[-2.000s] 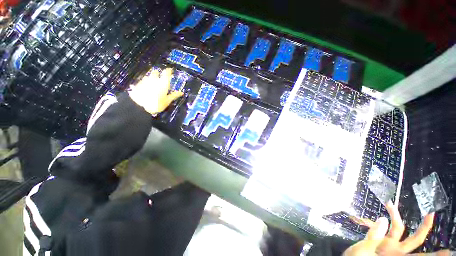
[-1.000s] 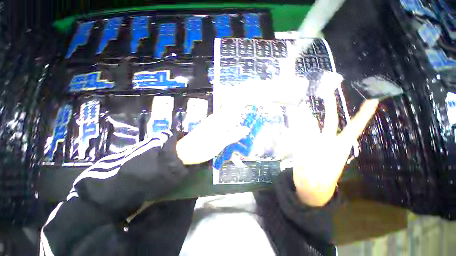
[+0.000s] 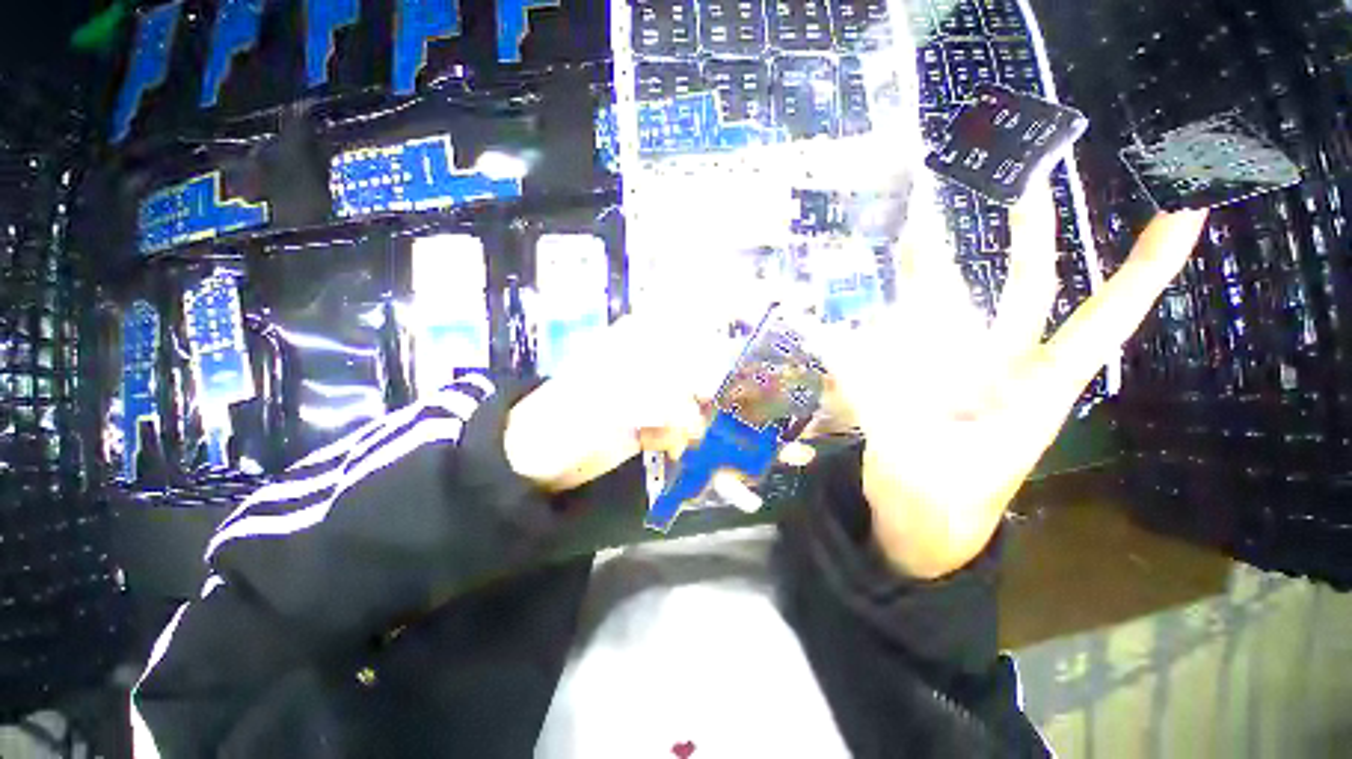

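Note:
A blue circuit board (image 3: 718, 463) slants low in front of me, its narrow tail toward the lower left. A dark brownish adhesive piece (image 3: 774, 378) covers its wide end. My left hand (image 3: 593, 415) grips the board, with fingertips showing at its lower side. My right hand (image 3: 964, 430) is at the board's right side; glare hides whether its thumb and index finger touch it. Two raised fingers of that hand carry adhesive pieces: a dark slotted square (image 3: 1011, 144) and a greyish one (image 3: 1213, 160).
Behind the hands, a sheet of adhesive pieces (image 3: 712, 37) glares white over the black tray (image 3: 334, 111). The tray holds blue boards (image 3: 423, 42), several with white pieces (image 3: 448, 282). Dark ribbed stacked trays (image 3: 1260, 386) stand right, and more dark ribbing shows left.
The view has tilted downward. The board has turned in my hands, and the brownish piece on its wide end now shows clearly. Two seconds ago my left hand was at the tray and my hands were apart.

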